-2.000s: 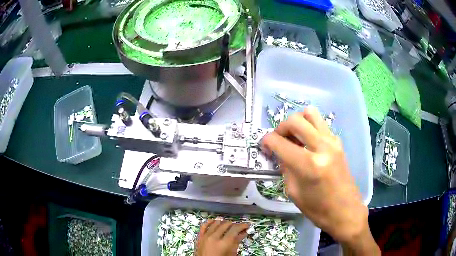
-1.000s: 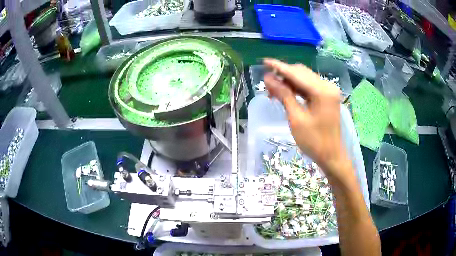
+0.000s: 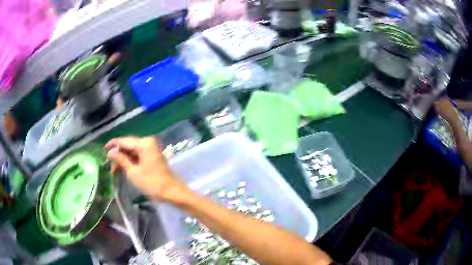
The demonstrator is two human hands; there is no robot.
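Observation:
My right hand [image 3: 142, 164] is bare and reaches in over the right bin, beside the bowl feeder. Its fingers are curled with thumb and fingertips close together; blur hides whether something small is between them. My left hand is out of the picture. The large translucent right bin [image 3: 292, 207] holds a loose pile of small white-headed parts with green stems [image 3: 243, 204], partly hidden by my forearm. The steel bowl feeder [image 3: 72, 194] with bright green inside is at the left. The machine [image 3: 163, 254] shows only blurred at the bottom edge.
Small clear boxes of white parts stand right [image 3: 323, 168] and behind [image 3: 223, 118]. Green bags [image 3: 271, 121] lie beyond the bin. A blue tray [image 3: 163, 83] is at the rear. Another person's arm [image 3: 455, 124] is at the right edge, near another machine.
The view has swung right and tilted, so bowl and bin sit further left. My right hand now appears beside the bowl. My left hand, over the near bin two seconds ago, is out of view.

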